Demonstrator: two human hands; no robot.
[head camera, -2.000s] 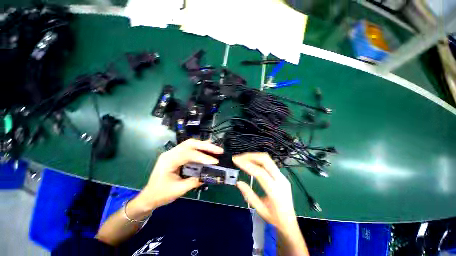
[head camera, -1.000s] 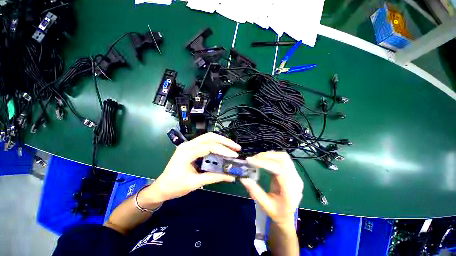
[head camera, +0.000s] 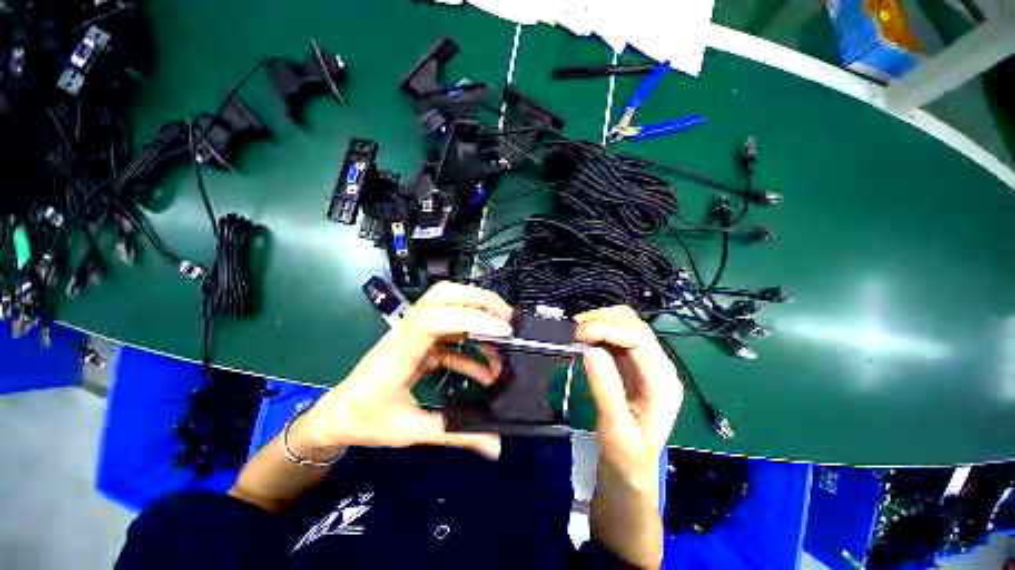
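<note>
My left hand and my right hand, both bare, hold a black bracketed device head between them at the bench's front edge. Its thin upper plate lies between the fingers of both hands, and the wide flat foot is at the bottom, by my left thumb. Its face with the blue patch is turned out of sight. Just beyond lies a heap of cable assemblies, with heads at the left and coiled black cables at the right. Whether the held head's own cable joins this heap cannot be told.
A large tangle of black assemblies lies at the left, a coiled cable beside it. Blue-handled cutters, a thin black stick and paper sheets lie at the back. Blue bins with black parts stand below the edge.
The device head has been turned in my hands: its grey face with the blue patch no longer shows, and the open bracket and foot now do. Both hands still hold it.
</note>
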